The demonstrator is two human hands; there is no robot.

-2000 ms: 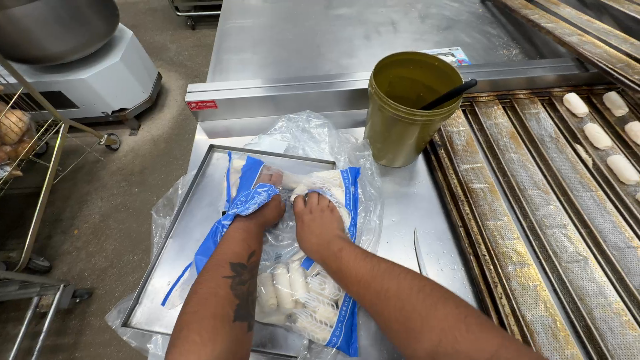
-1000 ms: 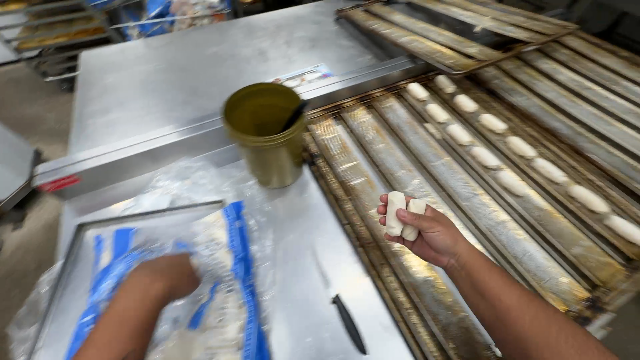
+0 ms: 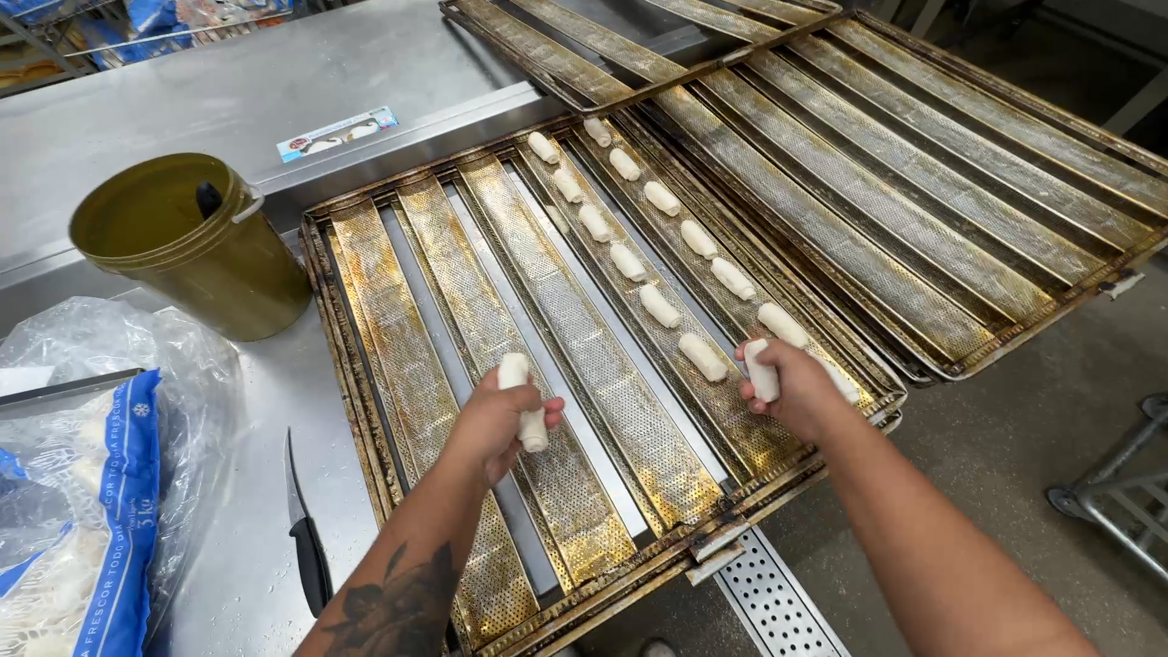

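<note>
My left hand (image 3: pixel 502 420) grips a pale dough roll (image 3: pixel 522 401) above the left channels of a perforated baguette tray (image 3: pixel 570 319). Over the tray's right part, my right hand (image 3: pixel 789 388) has its fingers around another dough roll (image 3: pixel 761 370). Two rows of dough rolls (image 3: pixel 628 262) lie in neighbouring channels, and one at the near end is partly hidden by my right hand. An open plastic bag of dough rolls (image 3: pixel 100 511) with a blue printed edge lies at the far left, over a metal tray and clear plastic.
An olive plastic bucket (image 3: pixel 187 242) with a black handle inside stands left of the tray. A black-handled knife (image 3: pixel 310 557) lies on the steel table (image 3: pixel 246 456). More perforated trays (image 3: pixel 894 182) sit at the right and back. A wheeled metal rack (image 3: pixel 1127 493) stands at the right.
My left hand has left the bag and now holds a roll over the tray. My right hand has moved to the row's near end. The view has swung right.
</note>
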